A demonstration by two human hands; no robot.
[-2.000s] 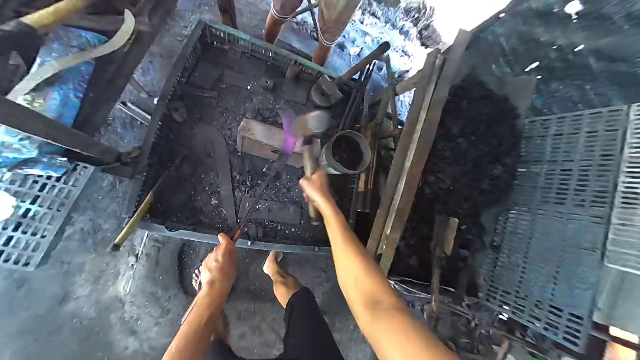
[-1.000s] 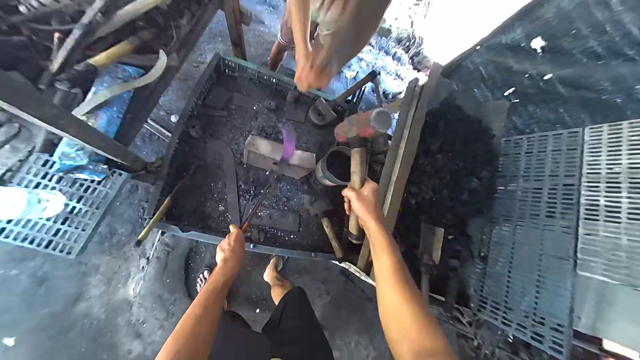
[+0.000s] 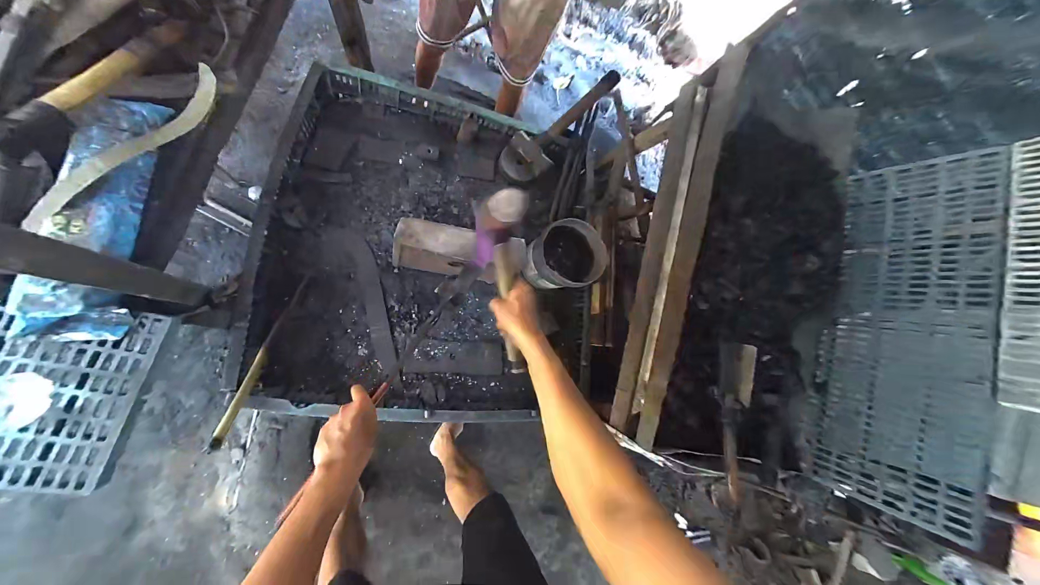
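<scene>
My left hand [image 3: 347, 431] grips the reddish handles of long tongs [image 3: 418, 333], which reach up and right over the crate. At their far end a glowing purple-pink workpiece [image 3: 484, 249] lies on the metal anvil block [image 3: 435, 244]. My right hand [image 3: 516, 313] is closed around the wooden handle of a hammer [image 3: 504, 208]; the blurred head is over the glowing piece, and whether they touch cannot be told. Right of the block stands a round container [image 3: 569, 253] with dark contents. A dark curved blade-like piece [image 3: 370, 301] lies left of the block.
The crate's near rim [image 3: 463, 415] lies just before my feet. Another hammer [image 3: 526, 154] rests at the back right. A yellow-handled tool [image 3: 252, 375] leans over the left rim. Wooden boards [image 3: 674, 244] and black charcoal [image 3: 764, 244] are at the right. Another person's legs [image 3: 528, 41] stand beyond.
My right hand with the hammer has moved left from beside the container to over the glowing piece. The other person's hand, over the crate's back edge a second ago, is out of view.
</scene>
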